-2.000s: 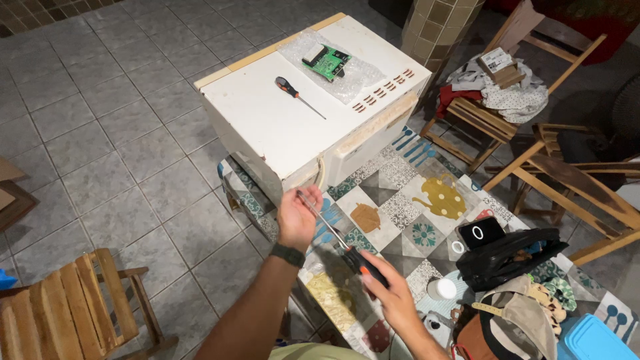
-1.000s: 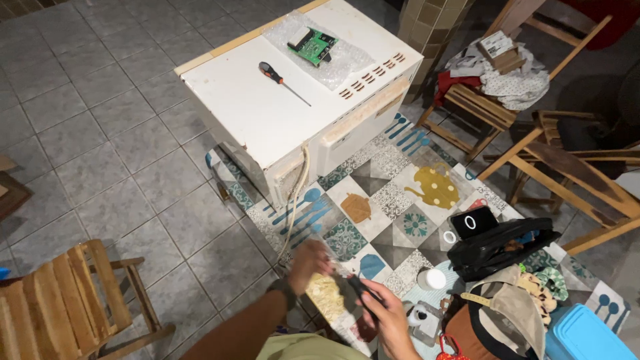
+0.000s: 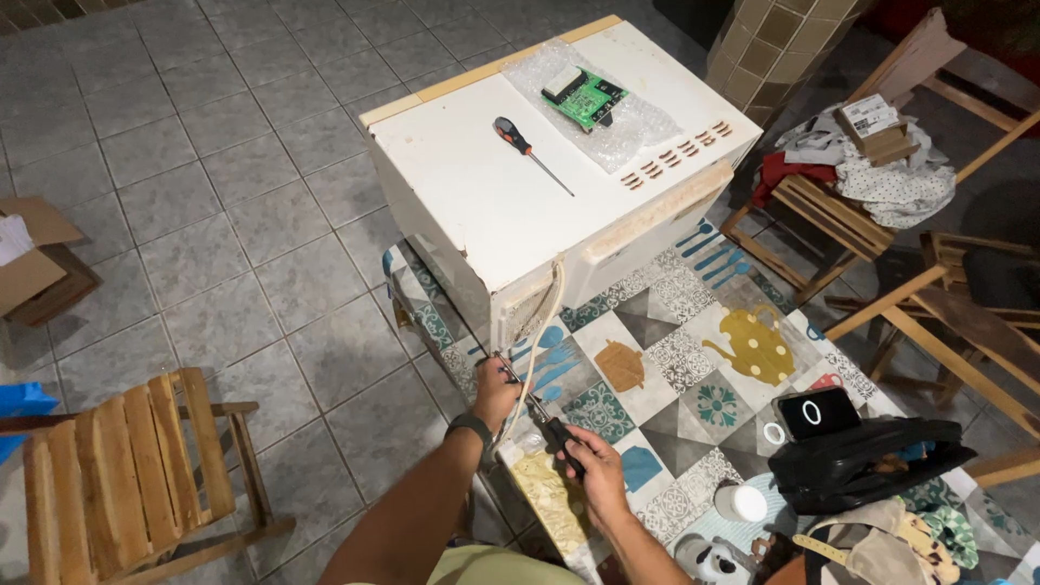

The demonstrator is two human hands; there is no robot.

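A white microwave oven [image 3: 455, 195] stands on a patterned tablecloth [image 3: 674, 382], its vented back side toward me. My right hand [image 3: 591, 471] grips the black handle of a screwdriver [image 3: 561, 443], whose shaft points up and left toward the oven's lower corner. My left hand [image 3: 496, 394] is closed around the front of the shaft, near that corner. A pale power cord [image 3: 538, 333] hangs from the oven past my left hand. On the oven's top lie a second screwdriver [image 3: 513, 138] with a grey and orange handle, and a green circuit board [image 3: 587, 99] on bubble wrap [image 3: 650, 126].
A black bag [image 3: 861, 463], a phone [image 3: 816, 412], a white jar [image 3: 741, 504] and a cap [image 3: 873, 532] lie at the right of the table. Wooden chairs stand at the lower left [image 3: 122, 463] and right [image 3: 837, 215]. An open cardboard box [image 3: 49, 268] is at the far left.
Since a second ago both hands have moved up toward the oven's lower corner, bringing the screwdriver with them. The screwdriver and circuit board on top stay in place.
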